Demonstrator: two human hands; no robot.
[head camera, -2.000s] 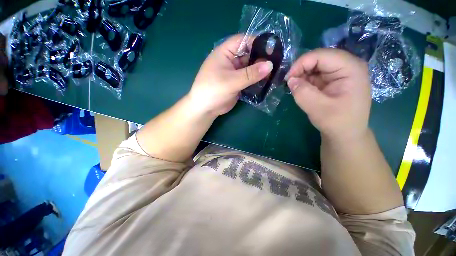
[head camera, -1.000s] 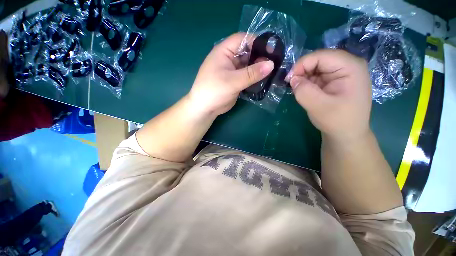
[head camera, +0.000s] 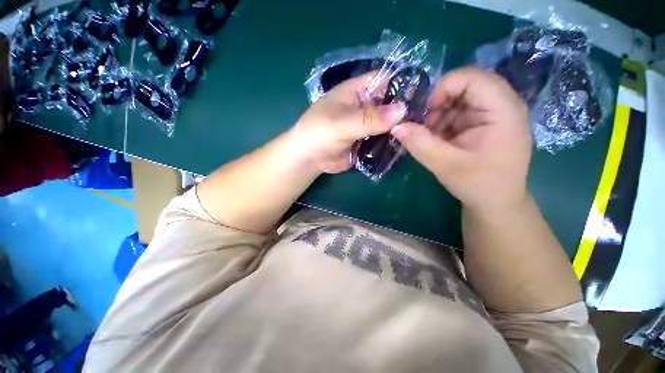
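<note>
My left hand (head camera: 350, 120) holds a bagged black face panel (head camera: 375, 149) between thumb and fingers, above the green bench. Its clear poly bag (head camera: 399, 55) is crinkled and shiny over the dark oval. My right hand (head camera: 470, 131) is at the panel's right side, thumb and fingertips on the bag. Another bagged dark oval (head camera: 343, 71) shows just behind and left of my left fingers; whether the hand touches it is unclear.
Many spread bagged panels (head camera: 153, 98) lie at the left of the green bench (head camera: 262, 44). A bundle of bagged panels (head camera: 565, 91) lies at right, near the yellow-black edge tape (head camera: 605, 186). A person's dark red sleeve (head camera: 33, 164) is at the left edge.
The held panel is now tilted and its bag more crumpled. My right hand has moved left onto it. A bagged oval now shows behind my left hand.
</note>
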